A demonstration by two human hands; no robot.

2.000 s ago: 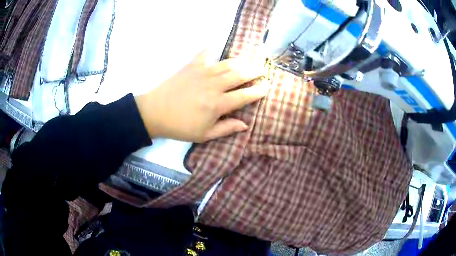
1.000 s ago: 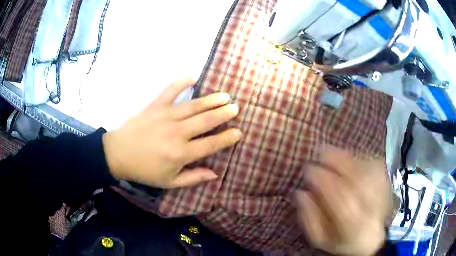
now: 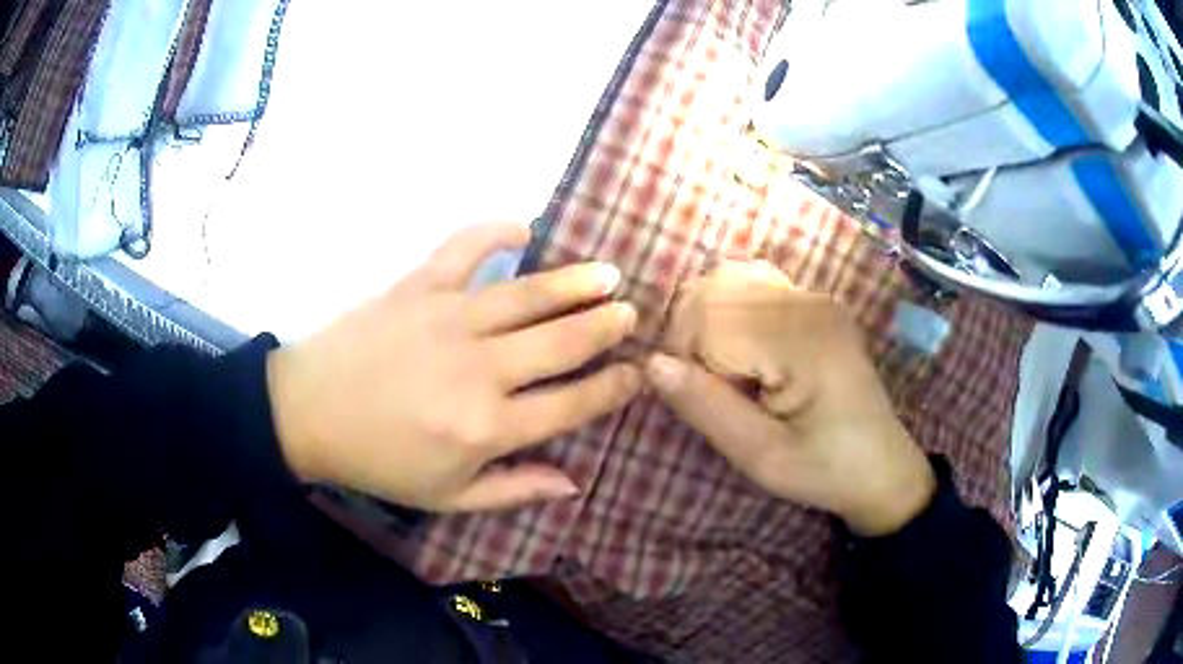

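A red-brown and cream checked garment panel (image 3: pixel 623 519) lies under the sewing machine head and hangs over the table's front edge. A checked strip with a dark edge (image 3: pixel 599 175) runs up along its left side. My left hand (image 3: pixel 448 376) lies flat on the strip and panel, fingers spread, palm down. My right hand (image 3: pixel 791 389) is on the panel beside it, fingers curled, thumb and fingertips near the left fingertips; it seems to pinch the cloth at the seam. The needle area (image 3: pixel 765 156) glows brightly, its details washed out.
The white machine head (image 3: pixel 934 78) with blue stripes is at upper right. Strips with pale backing (image 3: pixel 110 169) and dark thread edges lie at upper left. A measuring scale (image 3: pixel 117 292) runs along the table's front edge. Cords and a white holder (image 3: pixel 1090 558) are at lower right.
My right hand has come into view and moved up and left over the panel, close to my left hand. My left hand moved down-left from near the needle, then stayed on the cloth.
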